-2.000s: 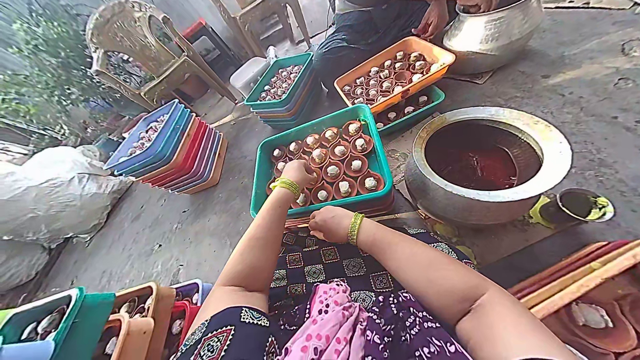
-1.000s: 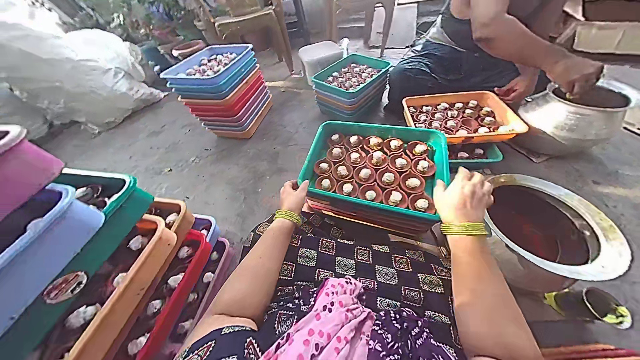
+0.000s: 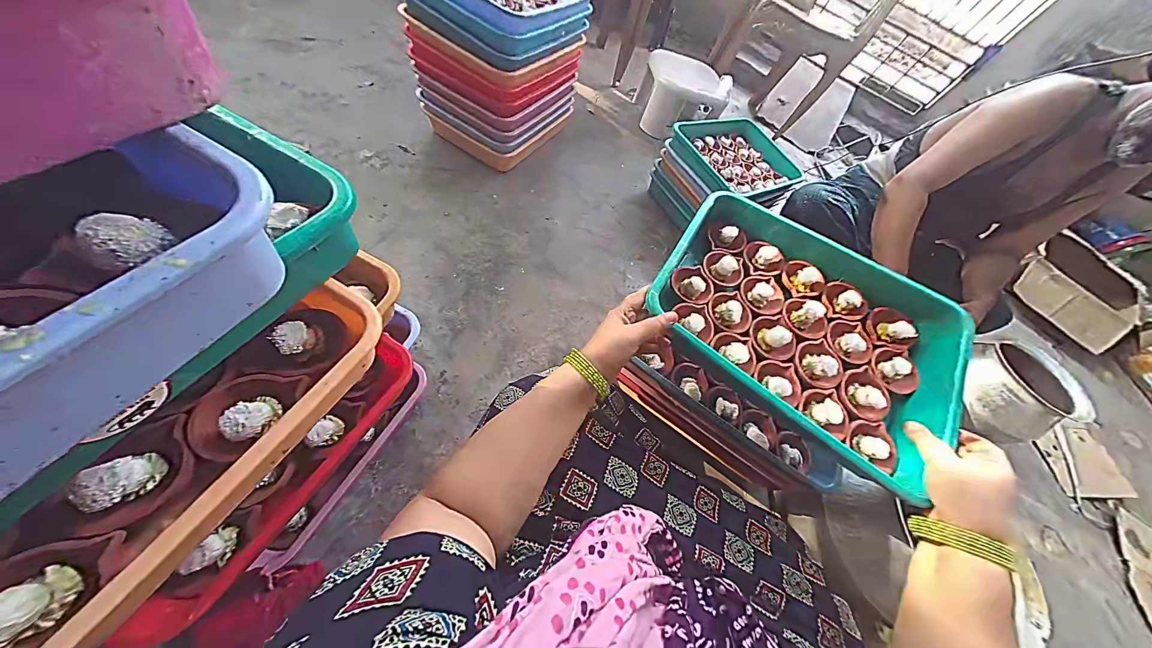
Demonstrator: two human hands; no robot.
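Note:
A green plastic tray (image 3: pixel 936 360) filled with small clay cups, each holding a whitish lump (image 3: pixel 775 337), is gripped between my hands. My left hand (image 3: pixel 627 331) holds its left end, thumb over the rim. At the near right corner, my right hand (image 3: pixel 967 472) grips the rim and wall. The tray is tilted and lifted above a stack of trays (image 3: pixel 702 432), whose top one also holds clay cups with whitish lumps. Both my wrists wear yellow-green bangles.
Stacked trays of filled cups, an orange one (image 3: pixel 355 333) among them, stand close on the left. A tall coloured tray stack (image 3: pixel 495 81) and a smaller green-topped stack (image 3: pixel 738 162) stand farther off. A person (image 3: pixel 981 180) sits at the right beside a metal pot (image 3: pixel 1026 387).
The green tray rested on its stack a second ago; it is now raised and tilted in both my hands. Two seconds ago my left hand was over its cups. The view has swung.

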